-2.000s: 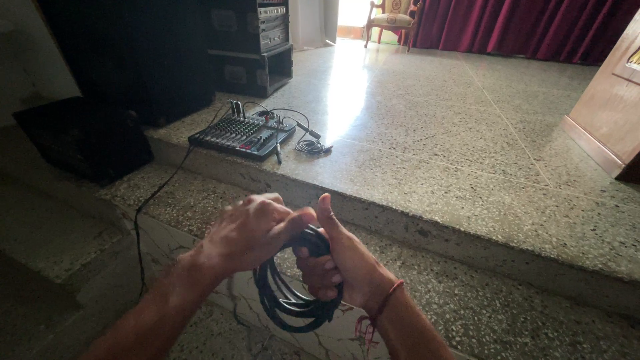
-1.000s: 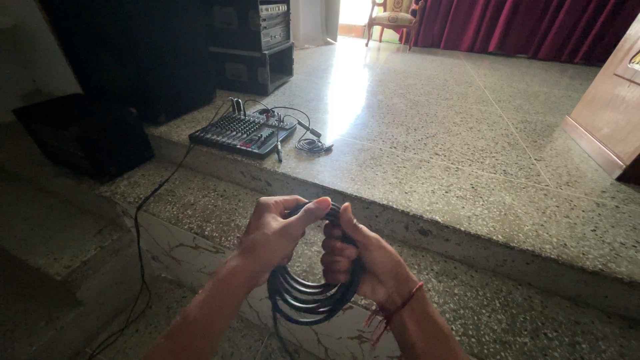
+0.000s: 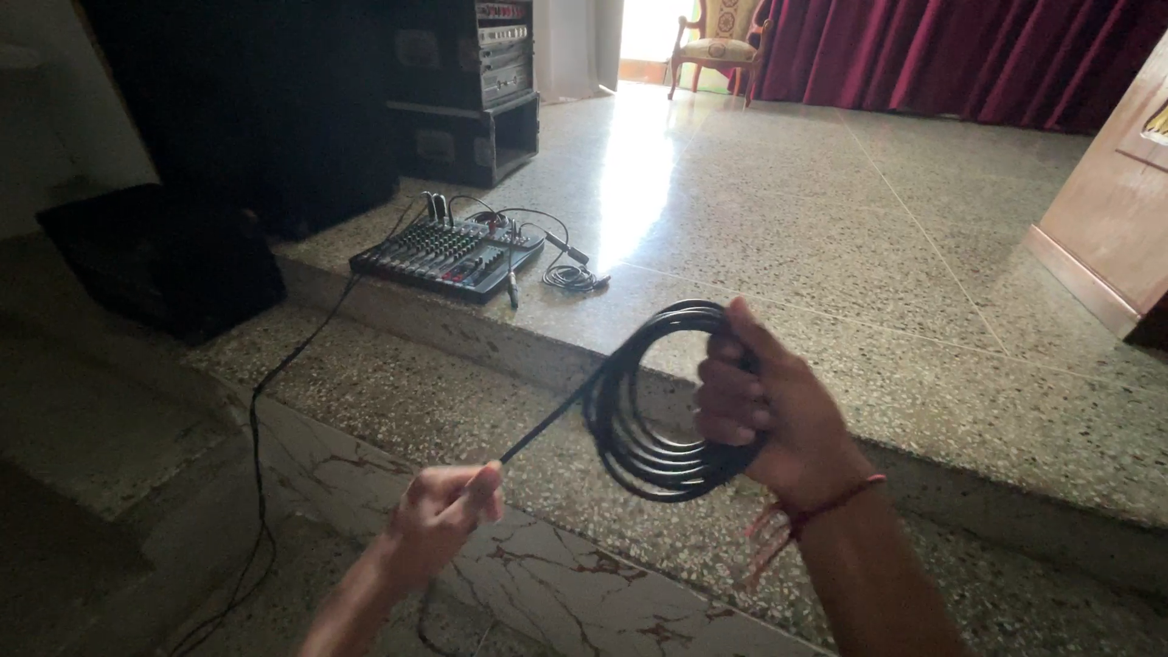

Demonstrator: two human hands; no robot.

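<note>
My right hand (image 3: 776, 401), with a red string bracelet at the wrist, is closed around the right side of a coiled black cable (image 3: 639, 456), thumb up at its top. Lower and to the left, my left hand (image 3: 447, 516) pinches the cable's free run, which stretches straight from the upper left of the coil. Below the left hand a length of cable hangs towards the floor. Beyond both hands, an audio mixer (image 3: 447, 260) sits at the edge of the upper step with leads plugged in. A small coil of thin cable (image 3: 573, 276) lies beside it.
Terrazzo steps with a marble-faced riser (image 3: 584, 575) lie below my hands. A black cable (image 3: 255, 438) runs down the steps at left, near a dark box (image 3: 164, 265). Behind stand rack cases (image 3: 511, 137), a carved chair (image 3: 721, 50) and a red curtain (image 3: 894, 55); a wooden stand (image 3: 1104, 201) is at right.
My left hand has moved away from the coil, down and to the left, drawing a straight run of cable between the hands. My right hand still holds the loops.
</note>
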